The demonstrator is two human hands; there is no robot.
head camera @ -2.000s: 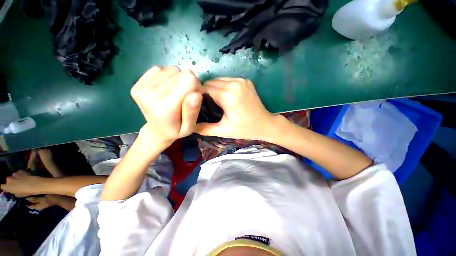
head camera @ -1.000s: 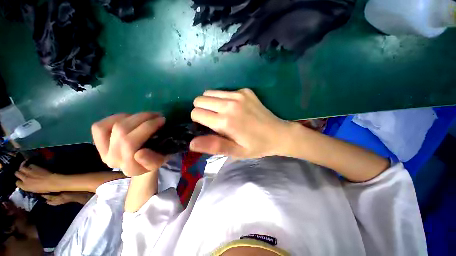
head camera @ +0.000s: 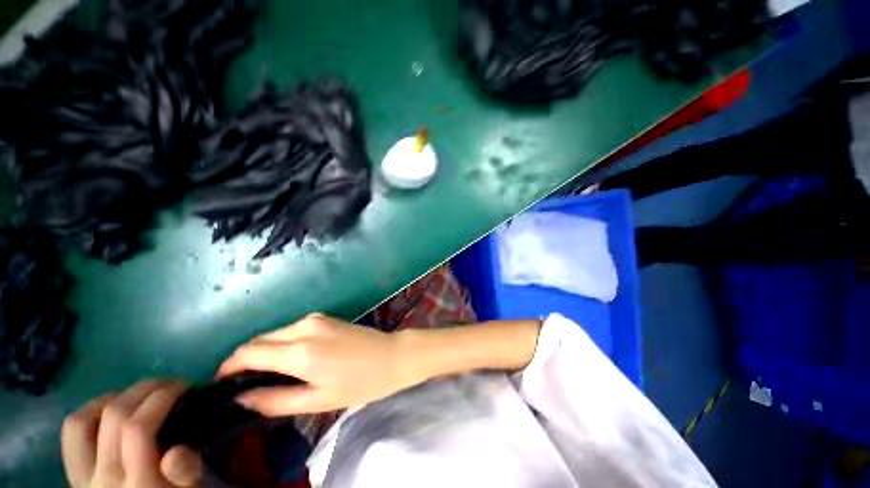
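A dark, flexible black piece (head camera: 205,412) is stretched between my two hands at the table's near edge, at the lower left. My left hand (head camera: 129,437) holds its left end and is partly cut off by the bottom of the picture. My right hand (head camera: 320,367) pinches its right end with fingers and thumb. My hands hide parts of the piece. A white glue bottle (head camera: 410,164) with a yellow-orange nozzle is on the green table (head camera: 410,248) beyond my right hand.
Ragged black bunches (head camera: 296,167) lie beyond my hands and at the left; more bunches (head camera: 544,48) lie at the far right. A blue bin (head camera: 625,286) holding a white sheet (head camera: 558,253) is right of the table edge. A person's dark-clad legs (head camera: 715,162) are at the right.
The view has turned to the right, so my hands now appear lower left and the blue bin shows more fully. The black piece is still held between both hands.
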